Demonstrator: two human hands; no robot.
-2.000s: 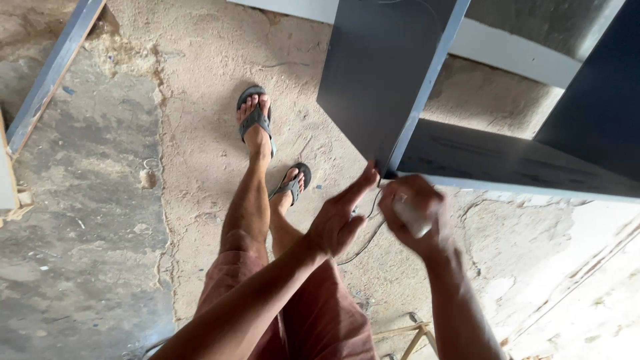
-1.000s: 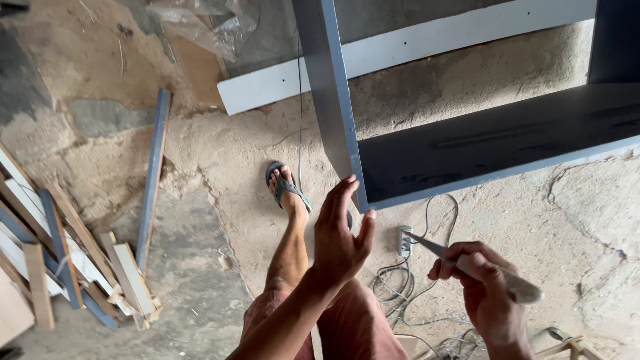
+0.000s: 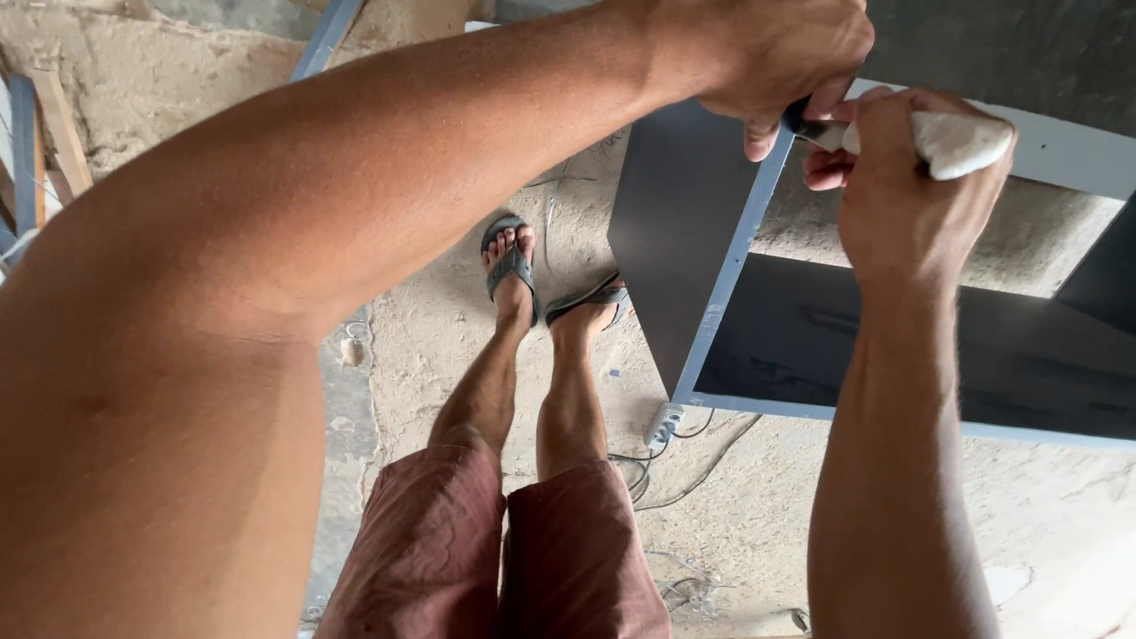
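A dark cabinet frame [image 3: 683, 231] with blue-grey edges stands on the rough floor. At the upper end of its near side panel, my left hand [image 3: 781, 71] has its thumb on one face and its fingers around the edge. My right hand [image 3: 914, 177] is closed around the pale handle of a bladed hand tool [image 3: 963, 146], close beside my left fingers. The tool's dark blade end points at the panel's edge; its tip is hidden between the hands.
A power strip [image 3: 664, 426] with dark cables lies by the frame's lower corner. My sandalled feet [image 3: 513, 266] are left of the side panel. Wood strips [image 3: 62, 133] lie at the far left, and a white board [image 3: 1065, 151] lies behind the frame.
Both hands have moved from the frame's lower corner up to the upper end of the side panel. The tool, held apart from the frame one second ago, is now at its edge.
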